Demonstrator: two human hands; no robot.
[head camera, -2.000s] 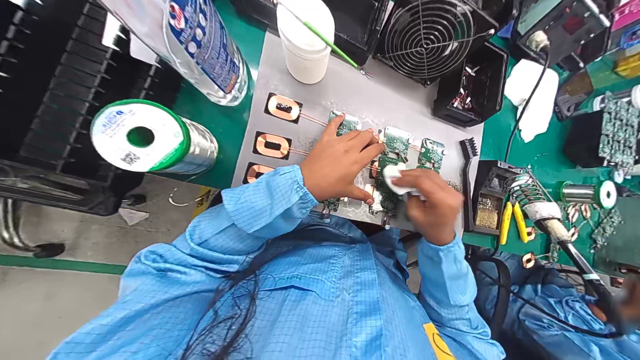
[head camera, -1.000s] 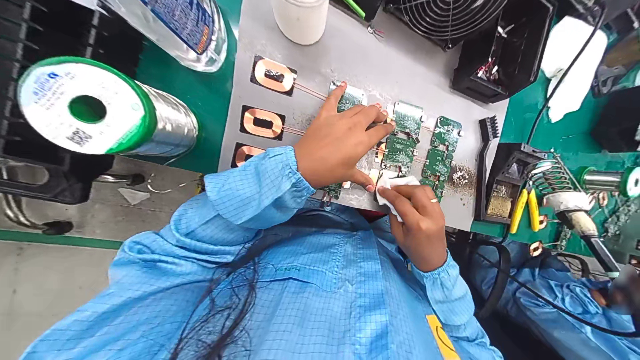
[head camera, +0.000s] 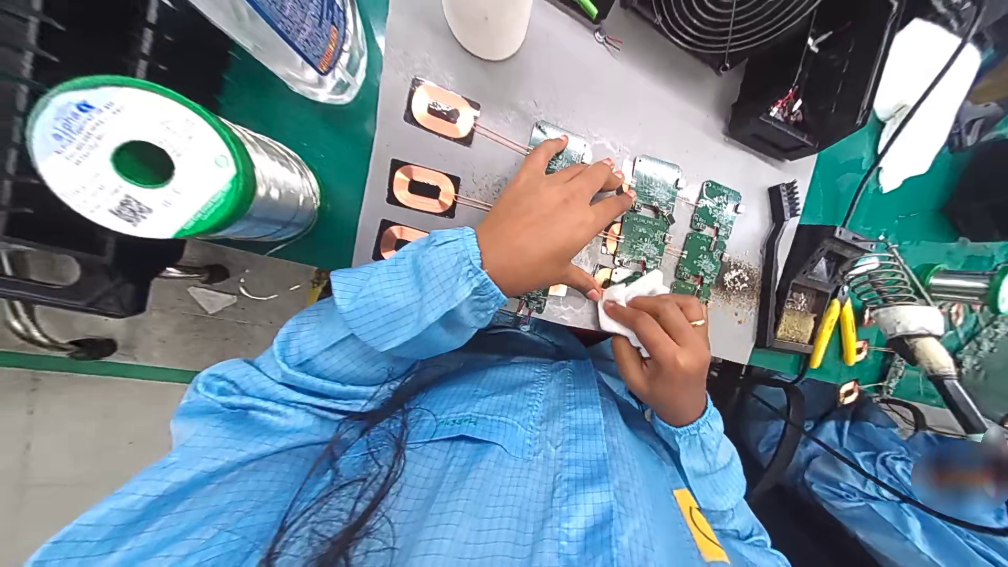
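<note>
My left hand lies palm down, fingers spread, over green circuit boards on a grey work mat; its palm hides part of them. Just right of its thumb, my right hand pinches a folded white wipe at the near edge of the boards. More joined boards lie right of my left fingertips, and another column of boards stands beyond those. Copper coils on black pads lie at the left, with wire pairs running toward the boards; one coil is just below the first.
A solder wire spool and a clear plastic bottle stand left. A white container, black fan and black bin are at the back. Right are a black brush, yellow-handled tool, soldering iron and a co-worker's blue sleeve.
My right hand with the white wipe has moved toward the near edge of the boards since the earliest frame. My left hand stays over the boards. The view has moved nearer to the mat.
</note>
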